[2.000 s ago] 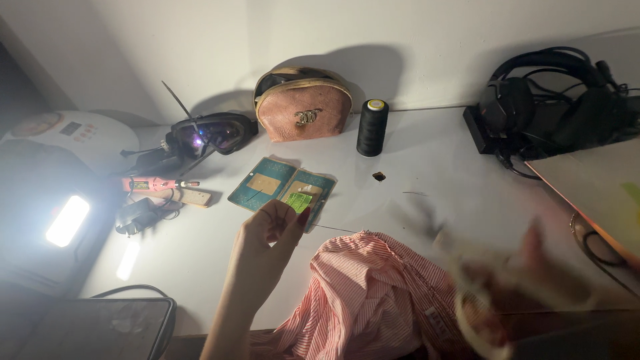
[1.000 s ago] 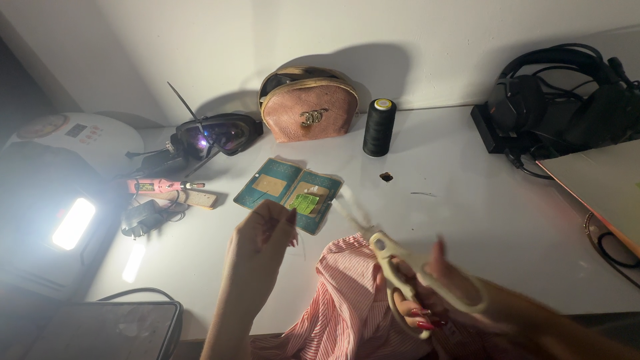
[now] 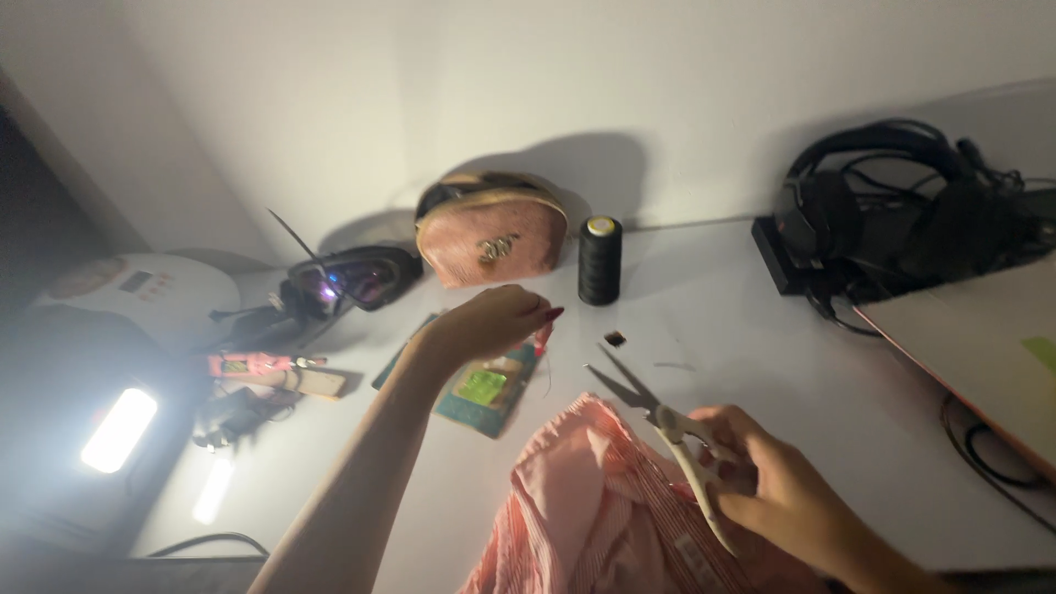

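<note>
My right hand (image 3: 755,483) holds a pair of scissors (image 3: 664,417) with pale handles, their blades spread apart just above the cloth. Below them lies a pink striped garment (image 3: 569,495), gathered at the table's front. My left hand (image 3: 495,326) reaches over a green folder (image 3: 495,404) that holds a bright green piece. The left fingertips are pinched together beside a thin thread end (image 3: 549,375); whether they grip it is too blurred to tell. Behind stands a spool of black thread (image 3: 600,262). A small dark piece (image 3: 615,338) rests near the scissor tips.
A pink pouch (image 3: 495,239) and dark goggles (image 3: 355,280) stand by the wall. Black headphones (image 3: 883,206) are at the right, near a board's edge (image 3: 957,363). A bright lamp (image 3: 120,431), a pink pen-like tool (image 3: 256,364) and a black adapter (image 3: 235,412) are at the left.
My left hand has moved from the folder's lower edge up and across it. The scissors, blurred earlier, now show spread blades pointing away over the table.
</note>
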